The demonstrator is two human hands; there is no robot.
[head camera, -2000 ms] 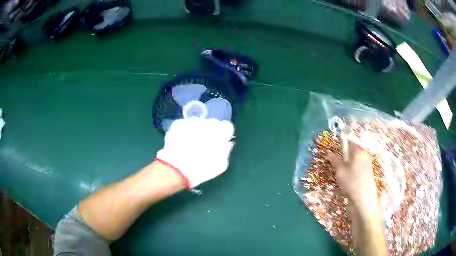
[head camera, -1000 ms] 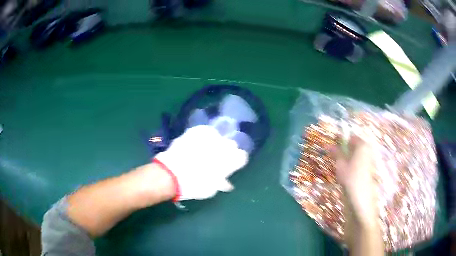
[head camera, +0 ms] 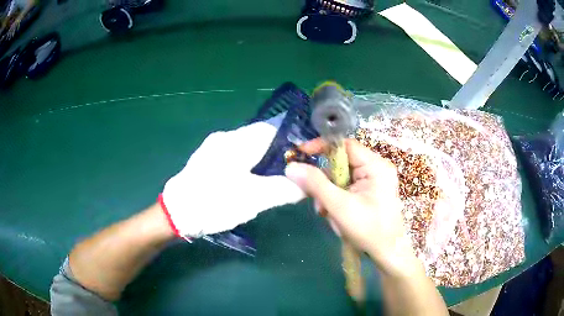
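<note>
My left hand (head camera: 229, 176), in a white knitted glove with a red cuff, holds the dark fan unit (head camera: 281, 139) tilted up off the green surface. The glove hides much of the cage. My bare right hand (head camera: 365, 197) holds the hammer (head camera: 337, 160) by its wooden handle, with the grey round face up beside the fan. Its thumb and forefinger are at a small copper-coloured piece (head camera: 290, 154) on the fan's dark body. Whether the piece is seated cannot be told. The open clear bag of copper pieces (head camera: 482, 203) lies to the right.
Green work surface (head camera: 123, 154) with other dark fan units at the top (head camera: 328, 24) and upper left (head camera: 40, 55). A pale paper strip (head camera: 430, 40) and a pale metal post (head camera: 495, 62) stand out at upper right. A bag of dark parts (head camera: 547, 179) is at the right edge.
My right hand has left the copper bag and now holds the hammer at the fan. The fan, earlier flat under my left hand, is now turned and tilted up. The view has shifted.
</note>
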